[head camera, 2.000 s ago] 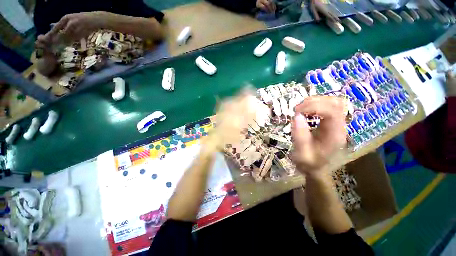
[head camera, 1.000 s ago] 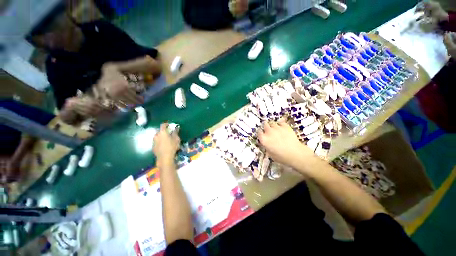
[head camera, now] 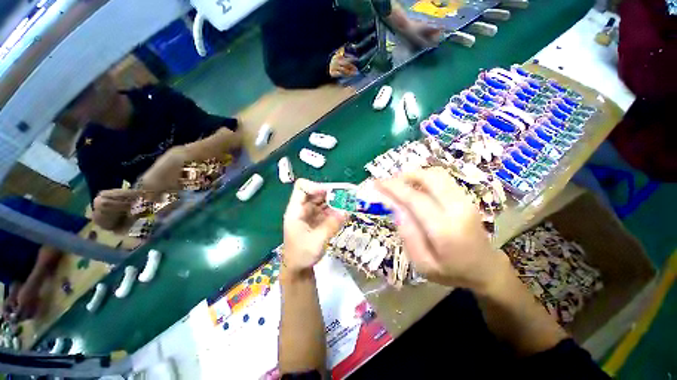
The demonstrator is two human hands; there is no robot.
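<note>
My left hand [head camera: 306,228] holds one end of an open white housing [head camera: 347,200] that shows a green and blue inside. My right hand [head camera: 438,226] is at the housing's other end, its fingers over the blue part; whether they hold a small part is hidden. Both hands are above the heap of cream inner parts [head camera: 371,252]. Blue-faced subassemblies [head camera: 512,126] lie in rows beyond the heap. Small dark round pads [head camera: 245,320] lie on the printed sheet [head camera: 286,349] to the left.
The green conveyor belt [head camera: 200,278] carries several white housings [head camera: 250,187]. An open carton [head camera: 623,260] of loose parts [head camera: 553,267] stands at the right. A person [head camera: 156,141] works across the belt. Another person's dark red sleeve [head camera: 649,82] is at the right edge.
My left hand has come from the belt edge to above the heap with the housing. My right hand has lifted from the heap and met it. Housings on the belt have shifted.
</note>
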